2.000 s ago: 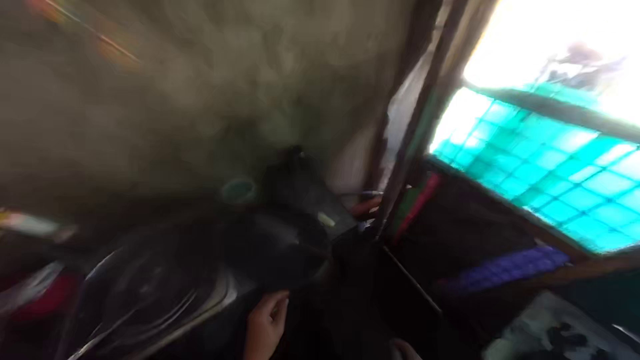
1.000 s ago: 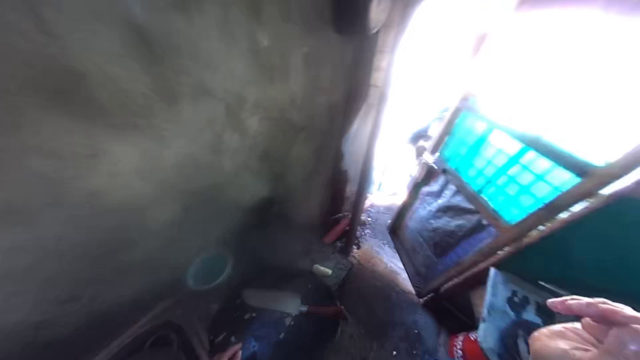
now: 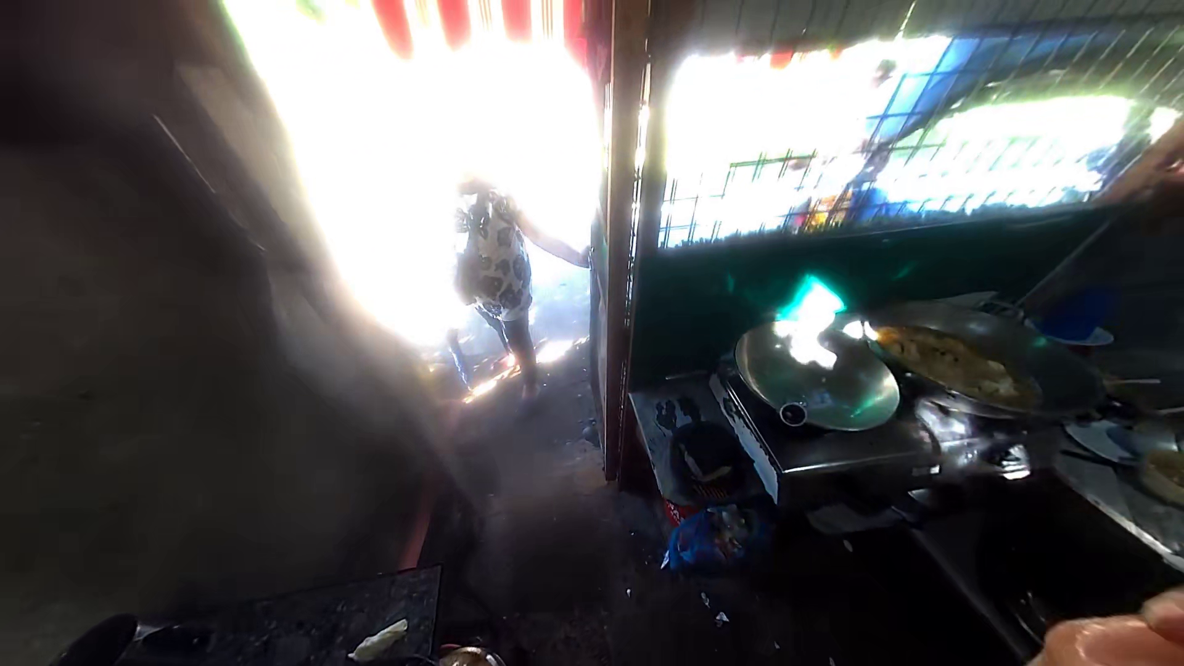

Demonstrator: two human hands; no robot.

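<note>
At the bottom right corner, my right hand point(image 3: 1110, 640) shows only in part, blurred; whether it holds anything cannot be told. My left hand is out of view. Nearest to the hand is the metal-edged counter point(image 3: 1124, 513), with a bowl of food point(image 3: 1167, 470) at the right edge. Farther back, a wok of food in sauce point(image 3: 957, 365) sits on the stove, beside a shiny metal wok or lid point(image 3: 819, 375). A blurred hand or forearm point(image 3: 1152, 171) at the upper right is near a thin handle point(image 3: 1064, 264); its owner is unclear.
A person point(image 3: 495, 254) in a patterned top stands in the bright doorway, an arm at the door frame point(image 3: 624, 277). A blue plastic bag point(image 3: 717, 538) lies below the stove's left side. At bottom left is a dark table point(image 3: 296, 606) with a pale scrap point(image 3: 379, 640).
The view has swung far to the right, bringing in the stove and woks. My left hand, at the bottom one second ago, is out of view. A person now shows in the doorway.
</note>
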